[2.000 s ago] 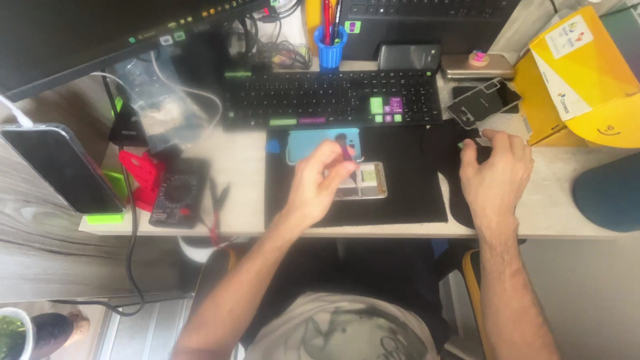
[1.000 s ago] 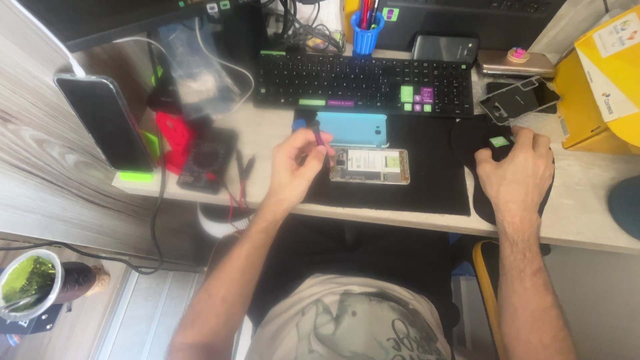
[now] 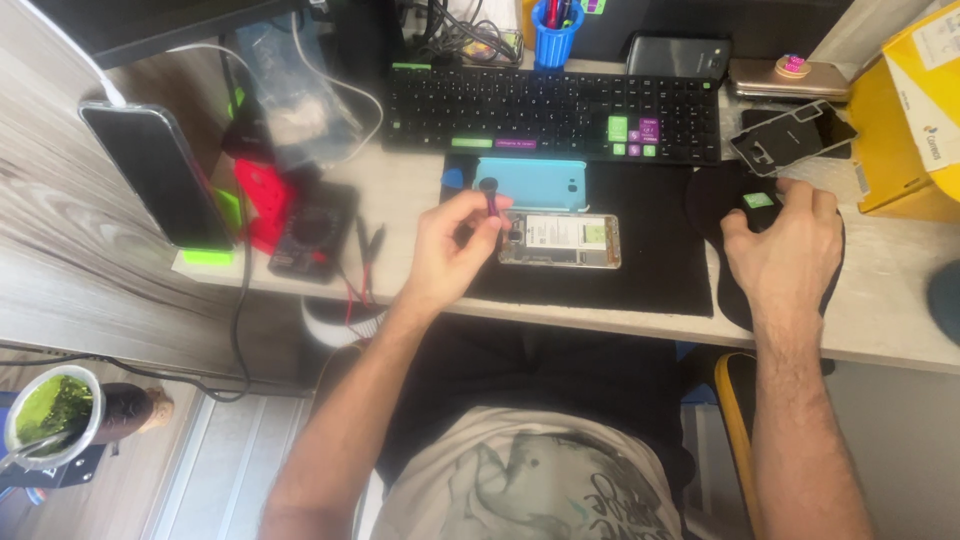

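My left hand (image 3: 459, 244) pinches a small purple screwdriver (image 3: 491, 199) with a dark round cap, held upright at the left end of an opened smartphone (image 3: 561, 241). The phone lies face down on a black mat (image 3: 652, 262), its white battery showing; the screwdriver's tip is hidden by my fingers. Just behind it lies a light blue phone case (image 3: 531, 182). My right hand (image 3: 791, 247) rests over a black computer mouse (image 3: 759, 206) on a dark mouse pad (image 3: 709, 199).
A black keyboard (image 3: 525, 112) spans the desk behind the mat. To the left are a multimeter (image 3: 311, 229), a red stand (image 3: 261, 202) and a propped, cabled phone (image 3: 154, 176). At the right are a clear phone case (image 3: 795, 139) and a yellow box (image 3: 892, 165); a blue pen cup (image 3: 555, 37) stands behind.
My left hand, with the screwdriver, has moved from over the phone's middle to its left end. My right hand stays at the mouse. The view has shifted.
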